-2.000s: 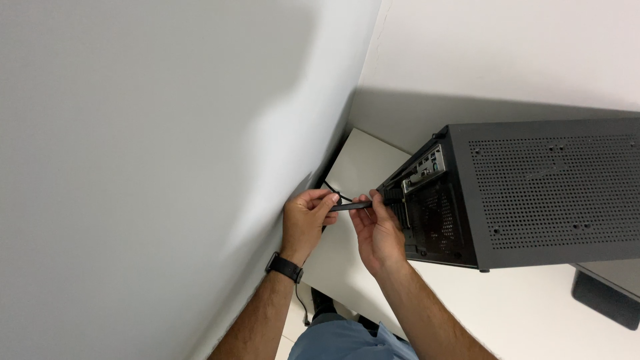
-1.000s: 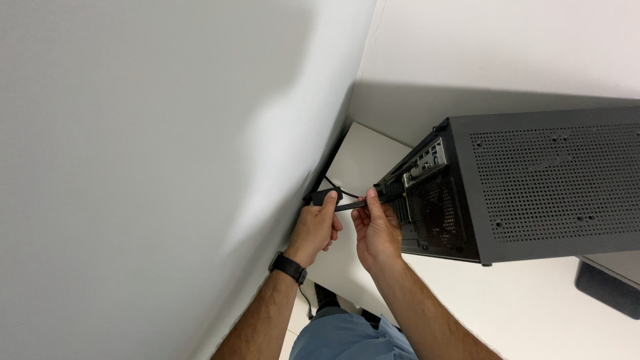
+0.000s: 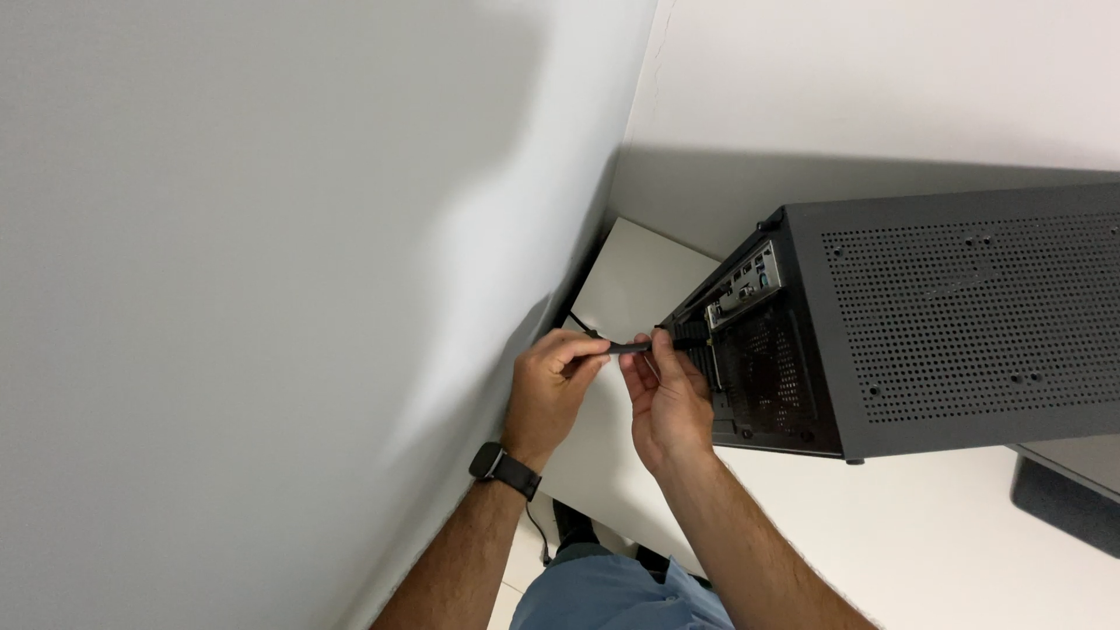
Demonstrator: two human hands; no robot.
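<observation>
A black computer tower case (image 3: pixel 962 324) with a perforated panel stands at the right, its rear side angled toward my hands. Its metal port plate (image 3: pixel 745 284) shows several connectors. Between my hands is a dark, flat cable piece (image 3: pixel 628 347), perhaps an adapter; its exact kind is unclear. My left hand (image 3: pixel 551 381), with a black watch on the wrist, pinches its left end between thumb and fingers. My right hand (image 3: pixel 669 394) grips its right end close to the rear of the case. Whether that end is plugged in, I cannot tell.
The case stands on a white table (image 3: pixel 875 516). A pale wall (image 3: pixel 262 306) runs close along the left, another behind. A black cable (image 3: pixel 579 322) lies near the table's left edge, another (image 3: pixel 538 529) hangs below. A dark-edged object (image 3: pixel 1063 499) is at the lower right.
A second ago a wider black face of the piece showed at my left hand; now it shows as a thin edge. My right hand has stayed near the case's rear.
</observation>
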